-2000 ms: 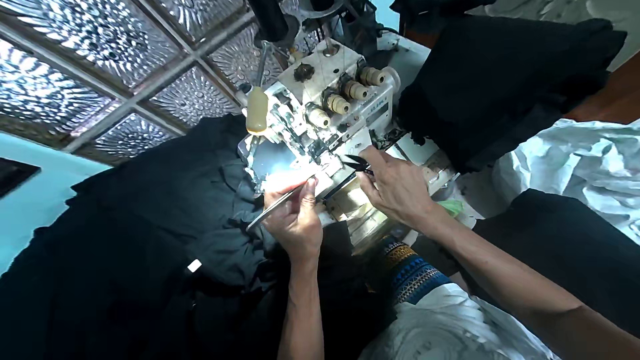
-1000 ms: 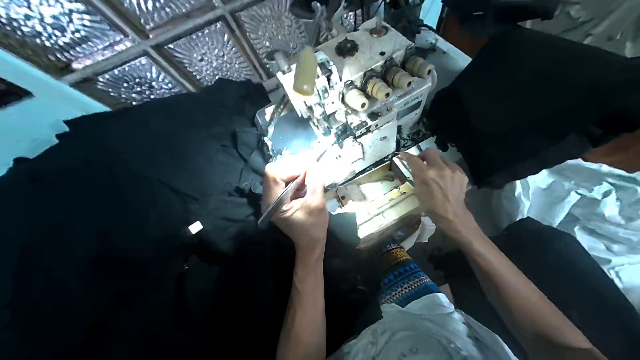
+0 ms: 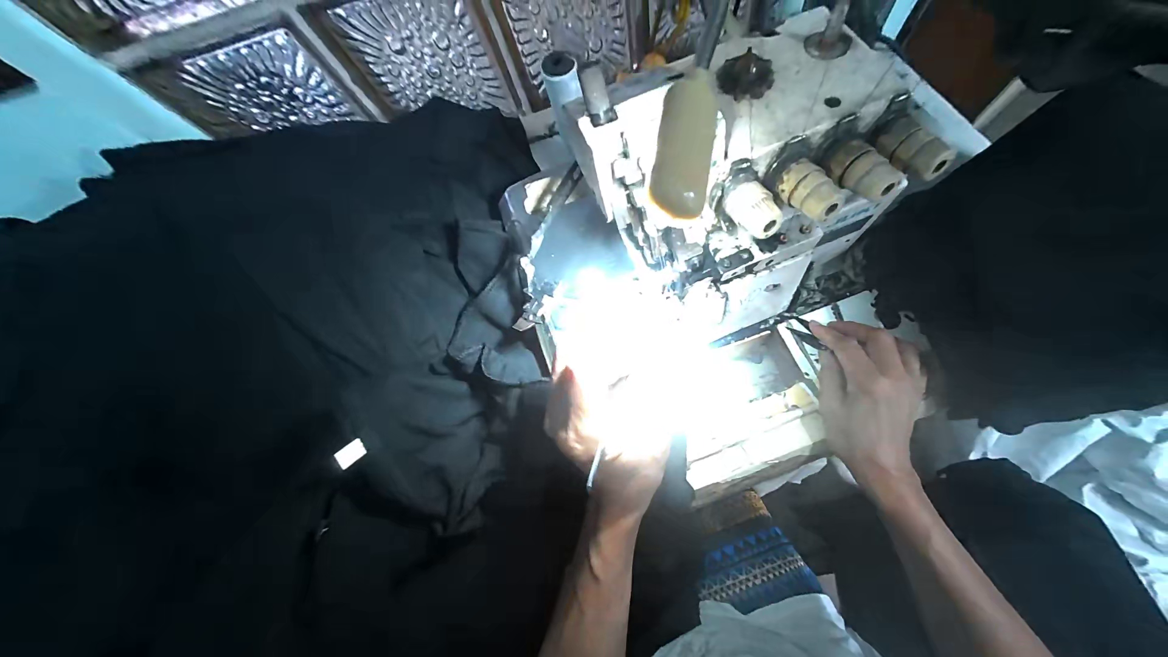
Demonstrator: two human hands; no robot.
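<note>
An overlock sewing machine (image 3: pixel 776 109) with several tension dials stands at upper centre. My left hand (image 3: pixel 607 438) is in front of its needle area, partly washed out by the glare of a bright lamp. A thin metal tool (image 3: pixel 595 467), perhaps tweezers, sticks out beneath that hand's fingers. My right hand (image 3: pixel 871 383) has small black thread snips (image 3: pixel 805 334) at its fingertips, beside the opened lower front of the machine. Black fabric (image 3: pixel 274 301) is heaped to the left, up against the machine's bed. What lies under the lamp's glare is hidden.
More black fabric (image 3: pixel 1031 255) is piled at right, above white cloth (image 3: pixel 1104 465). A patterned sleeve or cloth band (image 3: pixel 757 557) shows below the machine. Behind stands a window of textured glass panes (image 3: pixel 420 50). A small white tag (image 3: pixel 349 453) lies on the left fabric.
Two seconds ago the snips were close to my left hand; my right hand has since moved away from it, to the right. The machine's lower front shows more openly. The view has come nearer.
</note>
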